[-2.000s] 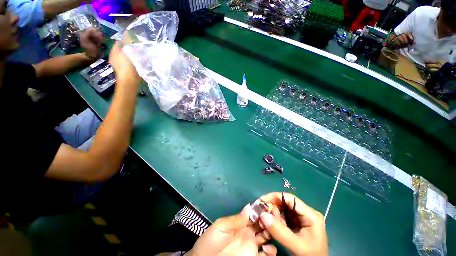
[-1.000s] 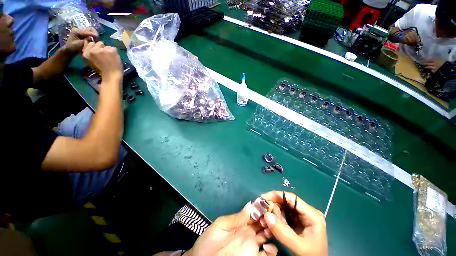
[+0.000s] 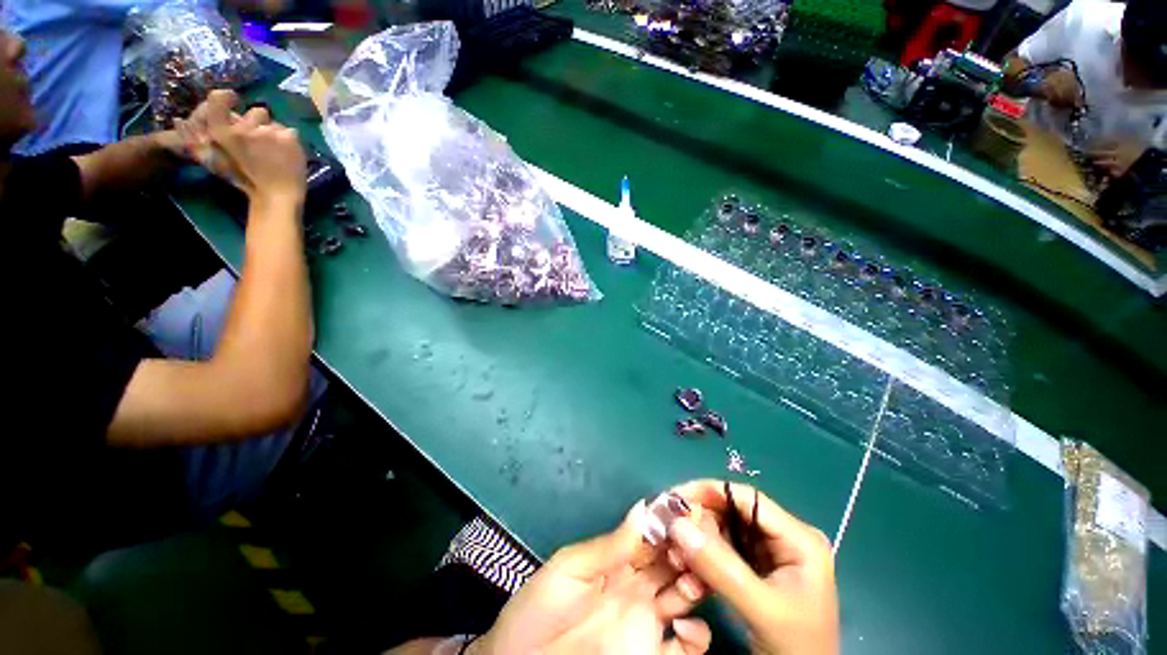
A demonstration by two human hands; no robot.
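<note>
My left hand (image 3: pixel 576 595), palm up at the bottom centre, holds a shiny dark housing (image 3: pixel 666 514) between its fingertips. My right hand (image 3: pixel 774 576) touches the same housing with thumb and finger. Dark tweezers (image 3: pixel 740 512) sit in my right hand, their two thin points sticking up past the fingers, away from the housing. Most of the tweezers is hidden by the hand. Three dark housings (image 3: pixel 691 399) lie loose on the green bench just beyond my hands. A small pile of tiny silvery slivers (image 3: pixel 736 461) lies between them and my right hand.
A clear blister tray (image 3: pixel 819 333) lies beyond, its far row filled. A dropper bottle (image 3: pixel 622 228) stands left of it. A large bag of parts (image 3: pixel 474 218) lies beside a neighbour's arm (image 3: pixel 243 346). A yellowish parts bag (image 3: pixel 1103 550) lies at right. Another person sits across, upper right.
Both hands stay nearly in place around the housing. One loose housing appears slightly shifted. The neighbour's hands have drawn back from the big bag and come together.
</note>
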